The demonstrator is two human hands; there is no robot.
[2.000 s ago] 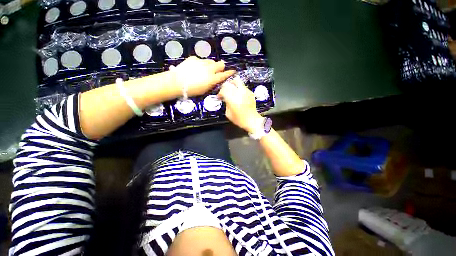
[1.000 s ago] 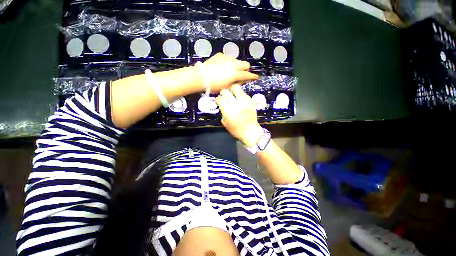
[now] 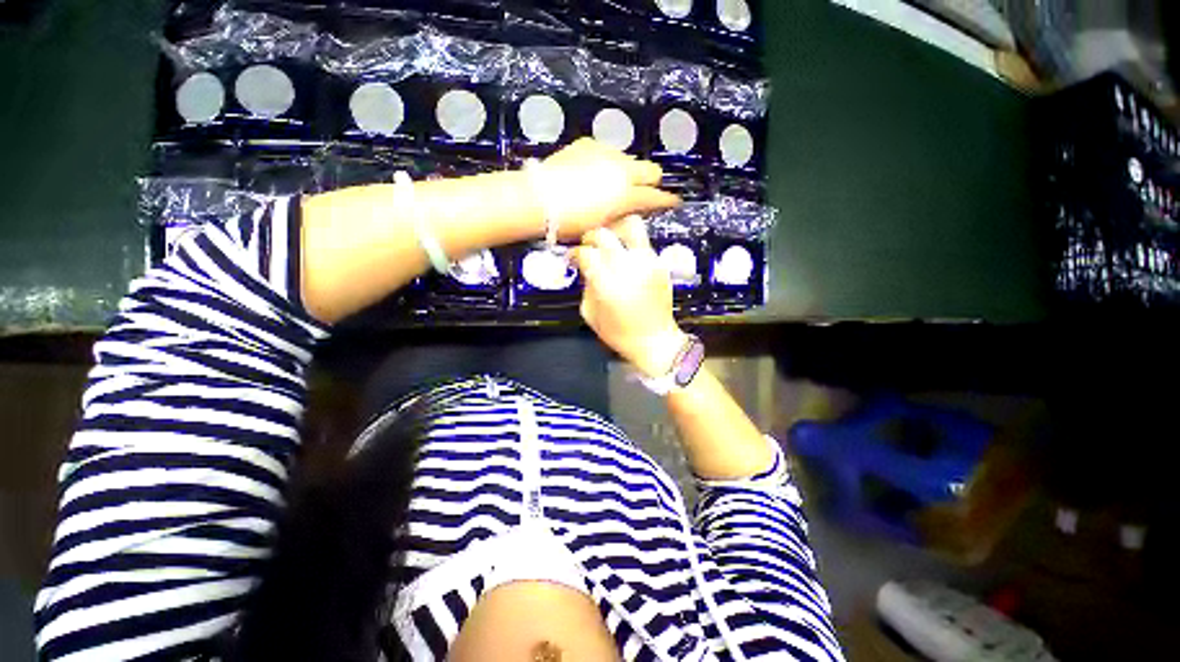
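Observation:
A black parts tray [image 3: 311,162] lies near the bench's front edge, holding rows of round-faced units with pale discs, such as one in the middle row [image 3: 541,119]. Crinkled clear film [image 3: 518,62] runs between the rows. My left hand [image 3: 602,192] lies palm down over the front row and the film above it, fingers pointing right. My right hand [image 3: 624,291] is just below it, over a front-row unit between visible discs [image 3: 549,269]. Its fingertips meet the left hand's underside. What the fingers touch or grip is hidden. No tool shows.
Another black tray or stack with pale discs [image 3: 1123,194] is at the far right of the green bench [image 3: 893,194]. A pale board edge [image 3: 925,36] is at the upper right. A blue stool [image 3: 893,466] and a white object [image 3: 964,623] are on the floor at right.
The view has shifted, so the tray appears further right. Both hands have moved left along the front row by about one unit, uncovering another disc to their right. Little differs since one second ago.

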